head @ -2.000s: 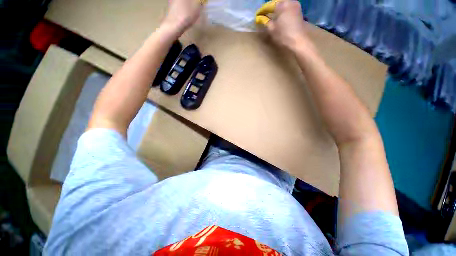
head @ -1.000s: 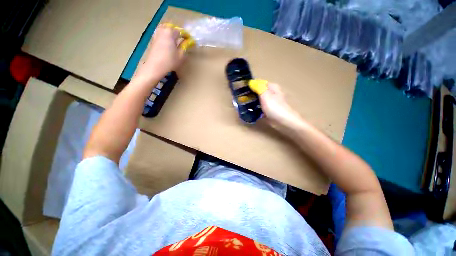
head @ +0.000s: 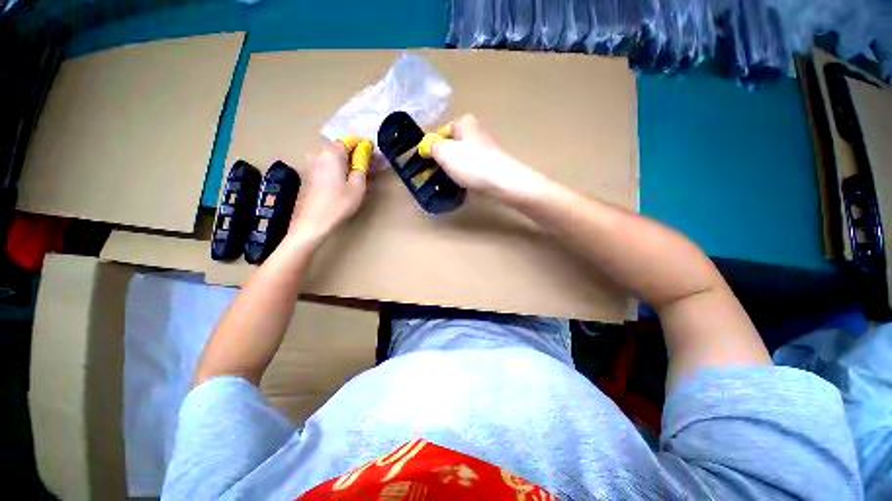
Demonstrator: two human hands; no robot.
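A glossy black housing (head: 439, 192) is in my right hand (head: 476, 161), tilted above the cardboard sheet (head: 509, 259). Yellow finger cots cover my right fingertips at its openings. My left hand (head: 335, 186) is just left of the housing, with yellow cots on its fingertips. A crinkled clear bag (head: 401, 90) lies behind both hands; whether my left fingers touch it I cannot tell. Two bare black housings, one further left (head: 236, 211) and one beside it (head: 272, 213), lie side by side at the left of the sheet.
Bagged housings (head: 587, 24) stand in a row at the far side on the green mat (head: 724, 176). A spare cardboard sheet (head: 127, 127) lies at left. An open carton (head: 73, 362) with a pale liner (head: 166, 382) is below. More black housings (head: 862, 220) lie at far right.
The view has turned and shifted. My right hand has lifted the housing and tilted it towards my left hand. My left hand has come down and right, nearer the housing, from beside the bag.
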